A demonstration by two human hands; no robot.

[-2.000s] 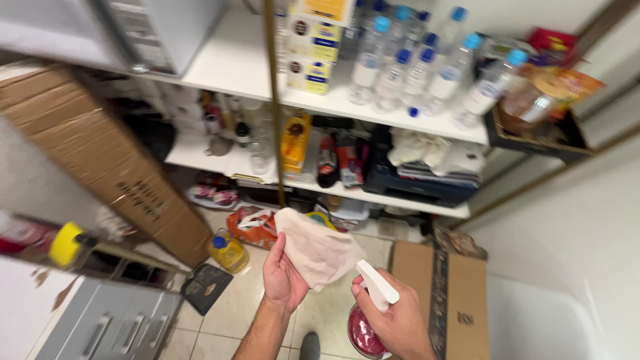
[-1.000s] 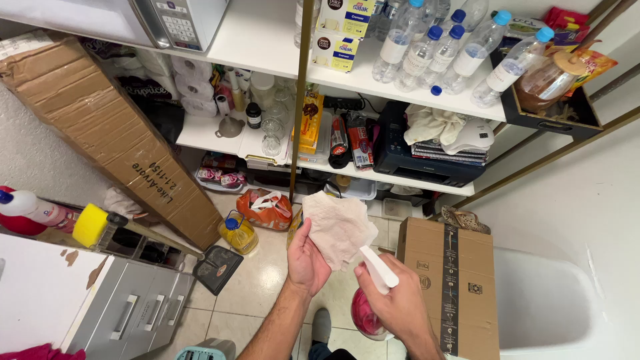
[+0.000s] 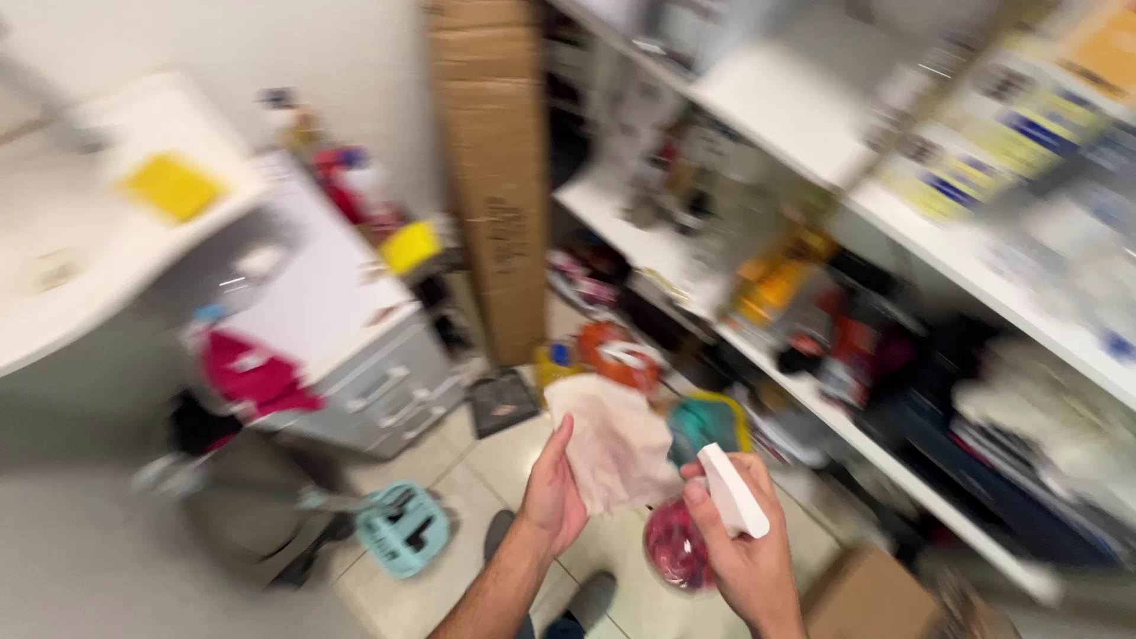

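My left hand [image 3: 552,497] holds a pale, stained cloth [image 3: 612,444] by its left edge, thumb on top. To the right of it, my right hand [image 3: 745,532] grips the white trigger sprayer head [image 3: 732,493] of a bottle, its nozzle pointing toward the cloth. Below the sprayer shows a round, clear shape with pink-red content [image 3: 676,543], partly behind the right hand; whether it belongs to the sprayer cannot be told. The picture is blurred.
A white sink with a yellow cloth [image 3: 173,186] is at upper left, beside a gray drawer unit [image 3: 382,390]. A tall cardboard box [image 3: 497,204] stands behind. Loaded white shelves [image 3: 941,257] fill the right. On the floor are a black dustpan [image 3: 501,404], an orange bag [image 3: 619,355] and a light-blue plastic object [image 3: 404,530].
The view has swung left, bringing the sink and the whole drawer unit into sight. Both hands keep hold of the cloth and the sprayer.
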